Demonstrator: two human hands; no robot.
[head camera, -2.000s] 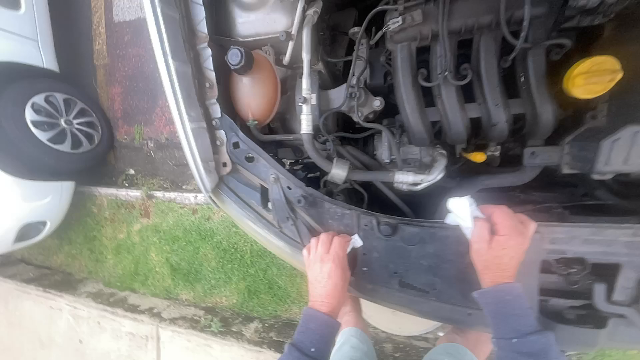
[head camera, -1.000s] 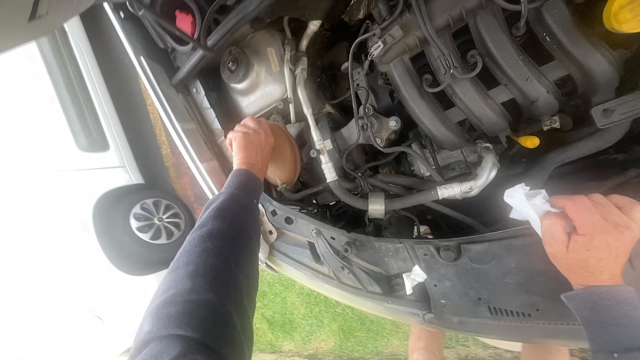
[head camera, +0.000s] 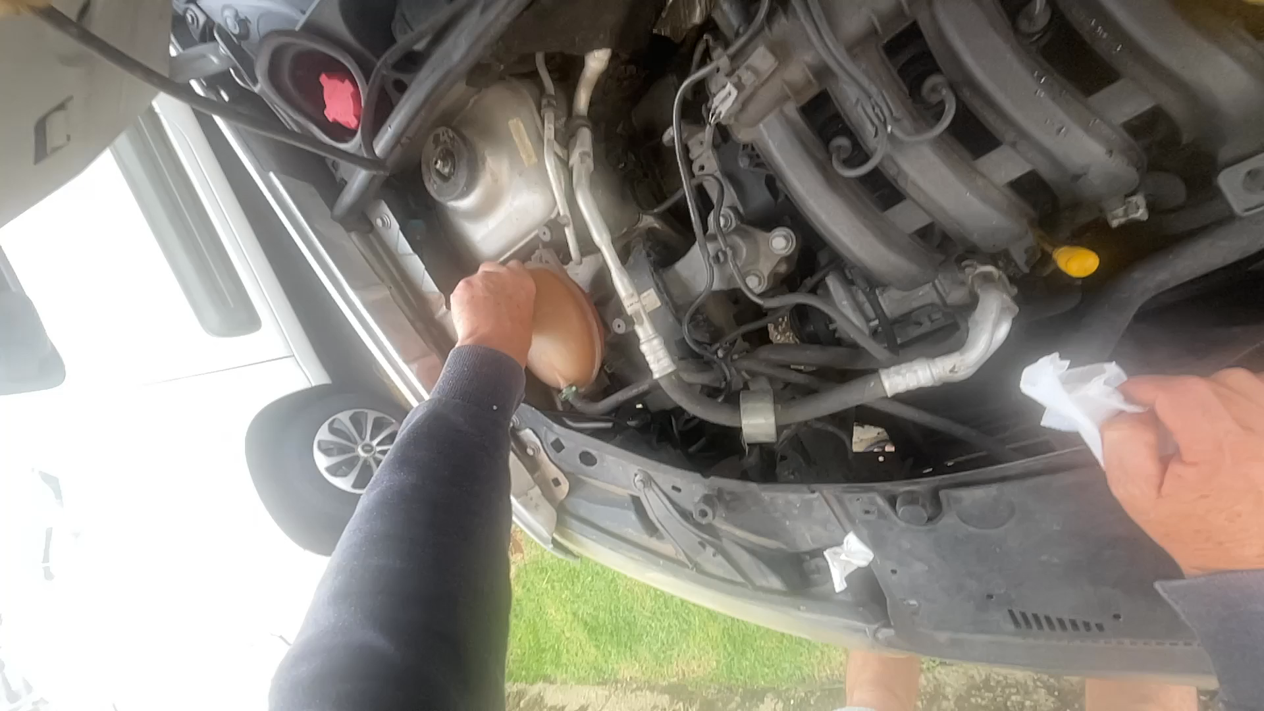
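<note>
At the engine bay's left side, my left hand is closed over the top of the coolant expansion tank; its cap is hidden under the fingers. My right hand, at the right edge, pinches a crumpled white paper tissue above the black front panel. A smaller scrap of white tissue lies on that panel, between the two hands.
Metal pipes and a hose run beside the tank. The intake manifold and a yellow dipstick handle are farther right. A red cap shows at upper left. A parked white car's wheel stands beyond the fender.
My left hand has gone from the front panel to the expansion tank, leaving the small tissue scrap on the panel. My right hand keeps its tissue. The view has shifted closer over the tank side.
</note>
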